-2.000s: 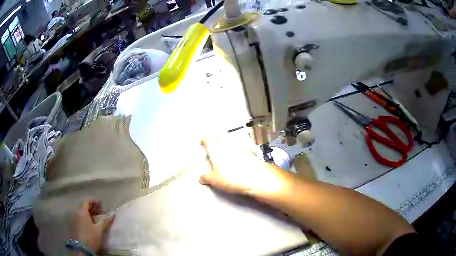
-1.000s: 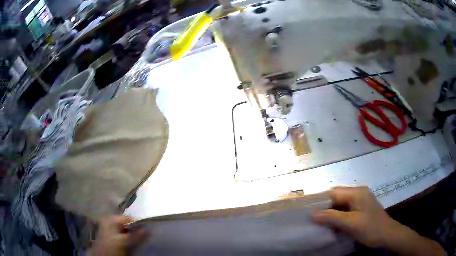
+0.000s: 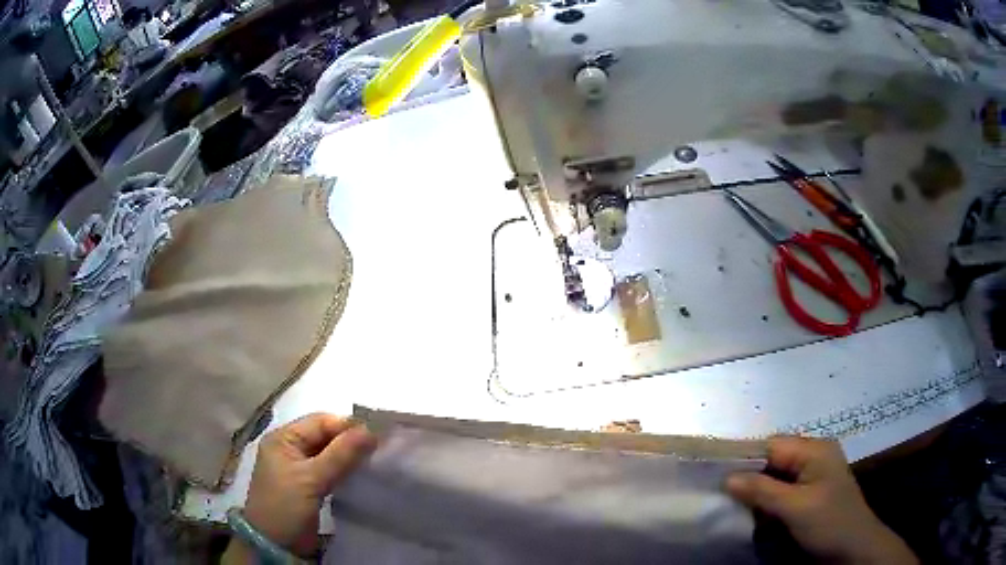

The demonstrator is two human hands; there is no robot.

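Observation:
A beige-grey cloth panel [image 3: 541,497] hangs at the front edge of the table, its narrow tan seam edge [image 3: 574,438] stretched between my hands. My left hand [image 3: 303,480] pinches its left corner between thumb and fingers. My right hand [image 3: 811,497] pinches its right end. The panel is apart from the presser foot and needle [image 3: 574,285], which stand over the needle plate with no cloth under them. The lower part of the panel is cut off by the picture's edge. A stack of cut tan panels [image 3: 237,320] lies at the left of the table.
The sewing machine head [image 3: 706,88] spans the upper right. Red-handled scissors [image 3: 827,281] and orange-handled snips [image 3: 816,196] lie on the bed. A yellow handle-like piece [image 3: 414,66] is at the upper left of the machine. Grey-white cloth bundles [image 3: 83,320] hang at the far left.
The panel has come off the machine bed to the table's front edge. My right hand has left the needle area and grips its right end. My left hand has risen with the left corner.

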